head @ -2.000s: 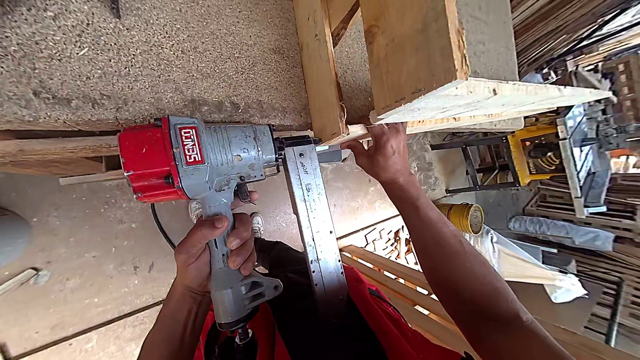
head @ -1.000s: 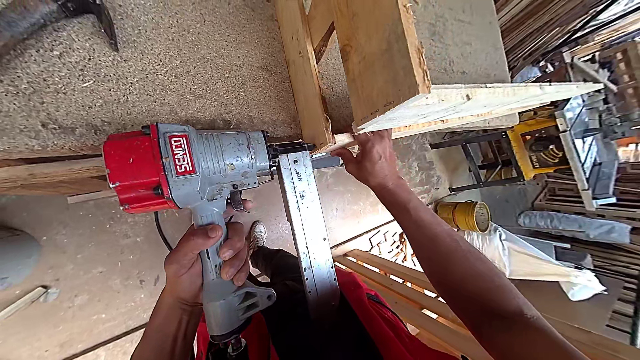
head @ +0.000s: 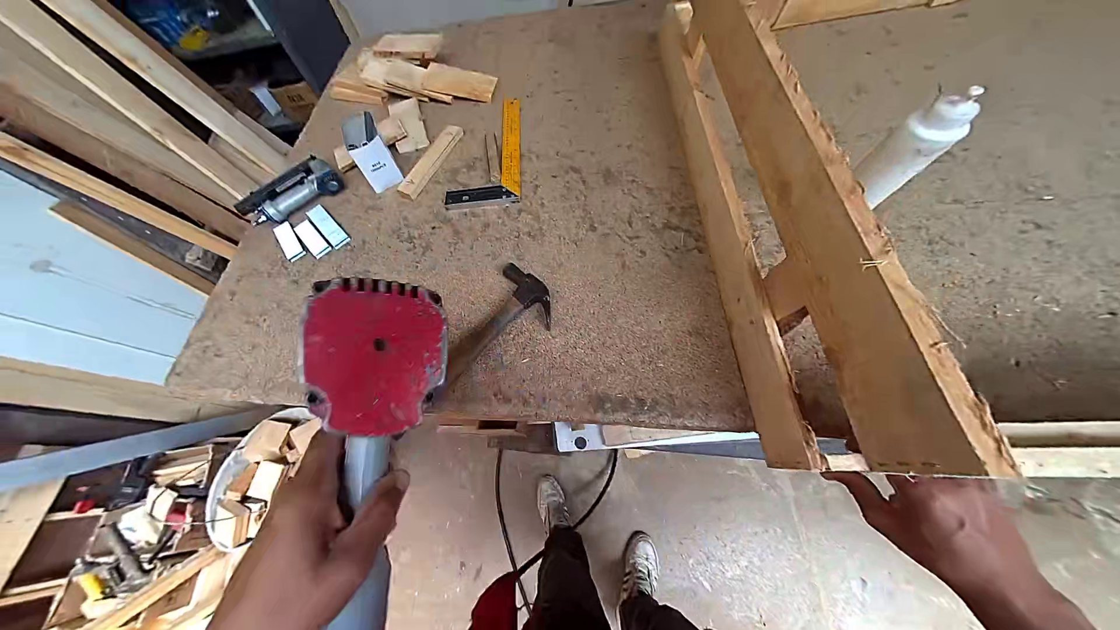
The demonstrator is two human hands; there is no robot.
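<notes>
My left hand grips the grey handle of a Senco pneumatic nailer, whose red cap faces me at the near edge of the workbench. The nailer's nose is hidden behind its body. At the right, my right hand holds the near end of a wooden frame made of boards with rough edges; some fingers are hidden under it. The frame lies across the bench and its end overhangs the front edge. Between the nailer and the frame lies a claw hammer, its handle partly behind the nailer.
On the bench are a try square, wood offcuts, small white boxes, a second air nailer and a white bottle. Long boards lean at left above a bucket of offcuts. An air hose hangs below.
The nailer has come away from the frame's end and turned so its red cap faces me. My right hand stays at the frame's end. The view has swung widely over the bench.
</notes>
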